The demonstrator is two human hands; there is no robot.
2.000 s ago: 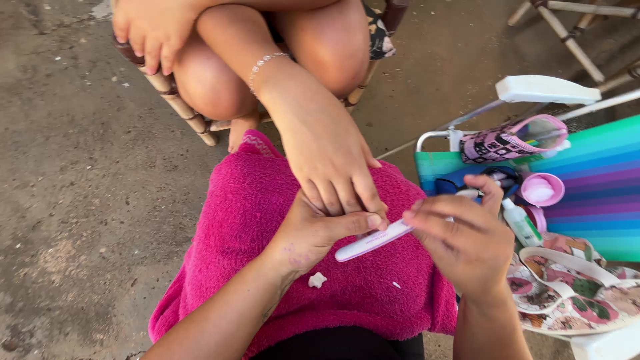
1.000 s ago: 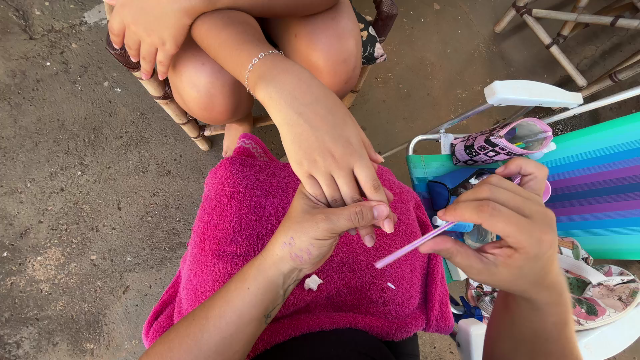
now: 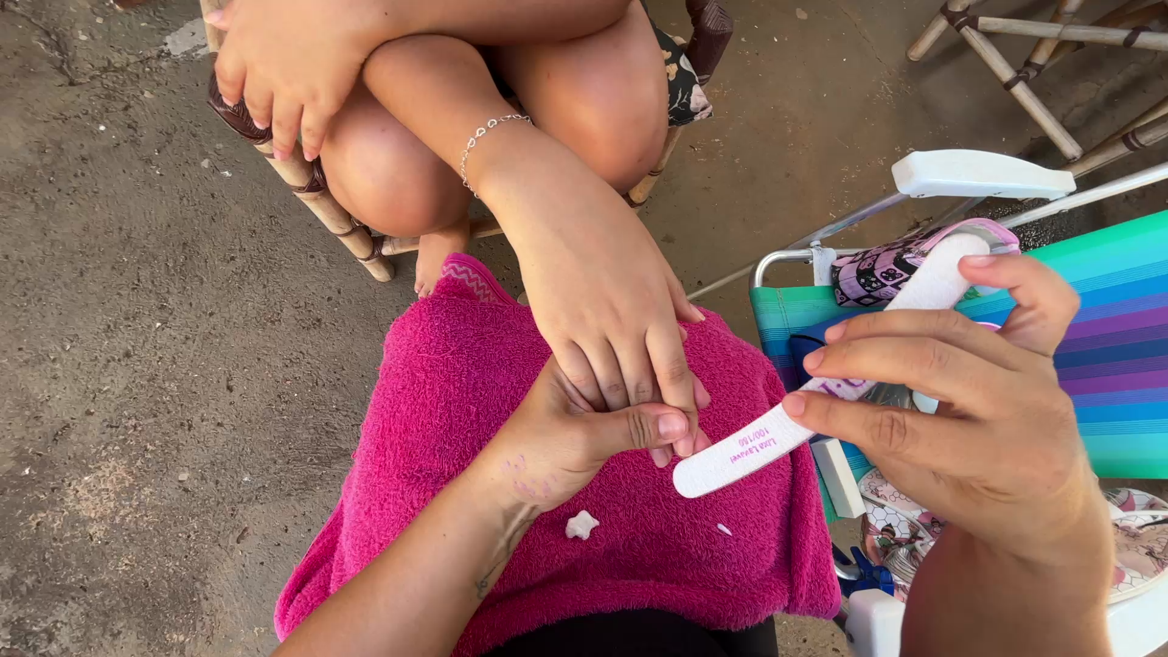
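Observation:
My left hand (image 3: pixel 566 438) holds the fingers of another person's hand (image 3: pixel 602 292), its thumb lying across them; that person wears a thin bracelet (image 3: pixel 470 146). In my right hand (image 3: pixel 949 411) is a curved white nail file (image 3: pixel 744 452) bearing purple print. The file's lower end is beside the person's fingertips; whether it touches them I cannot tell. A magenta towel (image 3: pixel 438 411) covers my lap beneath the hands. On it lie a small crumpled white piece (image 3: pixel 581 525) and a tiny white sliver (image 3: pixel 724 529).
A folding chair with a striped fabric seat (image 3: pixel 1113 347) and white armrest (image 3: pixel 981 173) stands at right, holding a patterned pouch (image 3: pixel 881 269). Below are a floral patterned bag (image 3: pixel 890 520) and a blue item (image 3: pixel 867 575). The person sits on a bamboo chair (image 3: pixel 319 201); another bamboo frame (image 3: pixel 1022 78) is upper right.
The nail file, seen edge-on a second ago, now shows its broad printed face, with its end closer to the person's fingertips. My left hand keeps its hold on the fingers.

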